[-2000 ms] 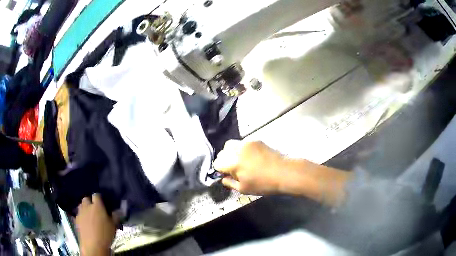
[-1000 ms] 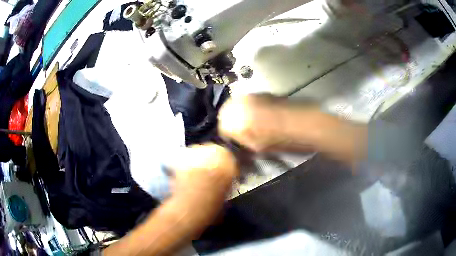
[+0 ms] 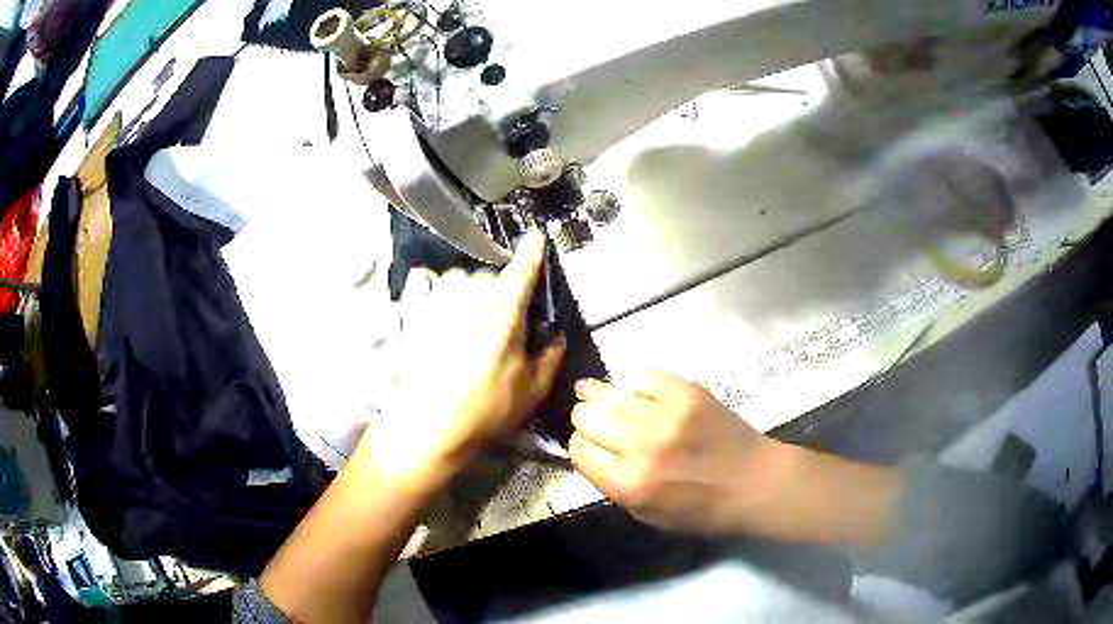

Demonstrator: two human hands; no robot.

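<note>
A dark garment body [image 3: 183,366] lies bunched on the left, with white cloth [image 3: 287,232] over its middle. A narrow dark strip of it [image 3: 574,354] runs from under the presser foot and needle area [image 3: 555,219] toward me. My left hand [image 3: 470,347] holds the dark cloth just in front of the foot, index finger stretched up toward the needle. My right hand [image 3: 659,451] pinches the near end of the strip at the table's front; its fingertips are closed on the cloth edge. The needle tip is not clearly visible.
The white machine head and arm [image 3: 684,73] span the top. A curved white guard [image 3: 415,183] stands left of the needle. Yellow and reddish loops [image 3: 976,250] lie on the right of the bed. A tan strip [image 3: 92,244] and teal surface [image 3: 134,49] are at left.
The dark strip now lies at the presser foot. My left hand has moved up to the needle area from the garment's near edge. My right hand has moved down and slightly right from nearer the foot.
</note>
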